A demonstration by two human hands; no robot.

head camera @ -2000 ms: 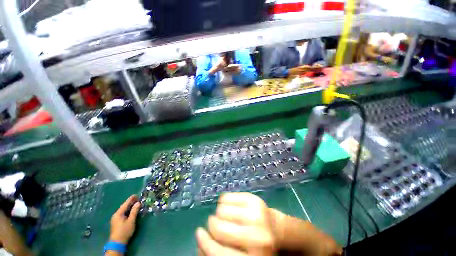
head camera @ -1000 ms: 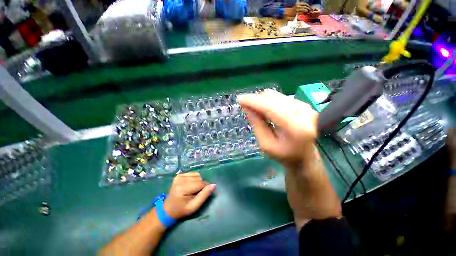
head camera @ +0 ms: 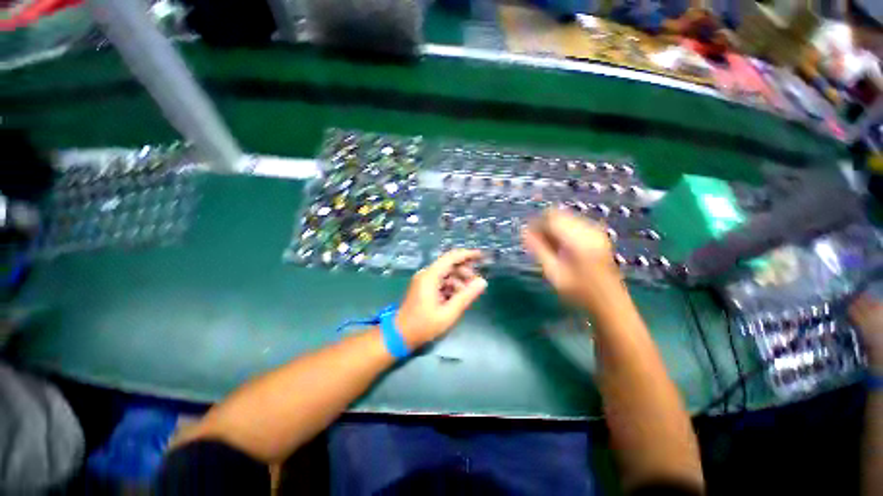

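My left hand, with a blue wrist strap, is over the green mat with fingers curled; small dark bits show between thumb and fingers, too blurred to name. My right hand is blurred, fingers bent, over the front of the ordered-parts tray; whether it holds anything cannot be told. A tray of jumbled small parts lies beyond my left hand. The thick grey screwdriver hangs tilted at the right, apart from my right hand.
A green box stands beside the screwdriver. Black cables run down near it. Another parts tray lies at the right, one more at far left. A grey post rises behind the mat. Another person's arm is at the right edge.
The view has shifted. My left hand has lifted from the mat, its fingers now curled around small dark bits. My right hand has come lower and closer to it. The screwdriver has swung flatter.
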